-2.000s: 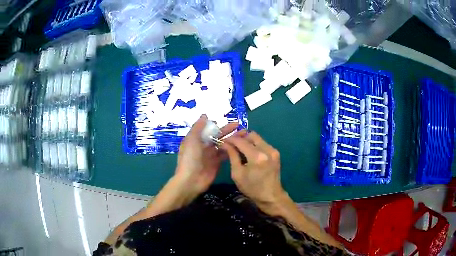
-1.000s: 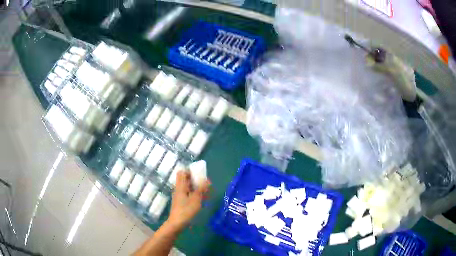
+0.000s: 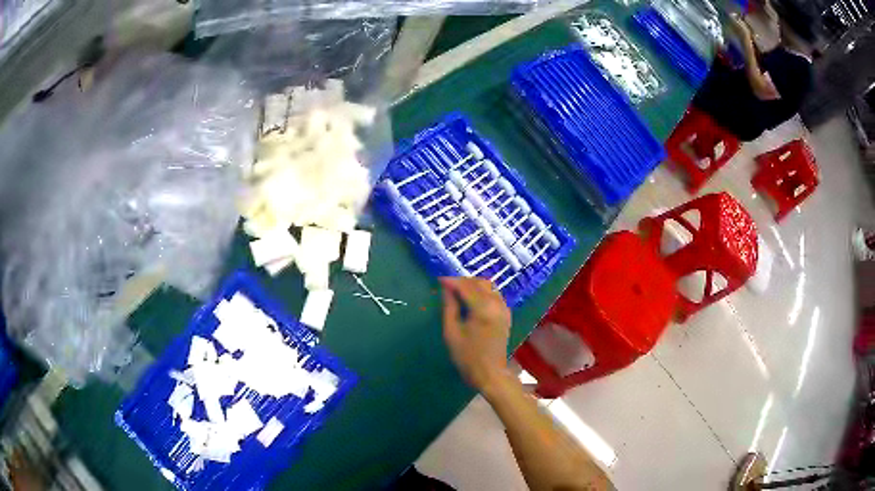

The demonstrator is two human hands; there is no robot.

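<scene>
My right hand [image 3: 477,326] is at the near edge of the blue parts tray [image 3: 391,203], its fingertips by the tray's lower rim. Whether it pinches a stick cannot be told. Rows of headed white sticks [image 3: 472,213] lie in that tray. My left hand is not in view. The blue central tray [image 3: 331,372] at lower left holds heaped flat white pieces [image 3: 251,347] and thin sticks. Two thin white sticks [image 3: 377,295] lie crossed on the green bench between the trays.
Cream foam blocks [image 3: 305,173] lie piled behind the trays, beside crumpled clear bags [image 3: 144,163]. Stacked empty blue trays [image 3: 587,125] stand further right, with small white parts [image 3: 614,59] beyond. Red stools [image 3: 633,288] stand along the bench. A person [image 3: 768,86] is at upper right.
The view has swung right, away from the blister trays. The left hand, which held a white unit over them, is out of view. My right hand has appeared at the parts tray.
</scene>
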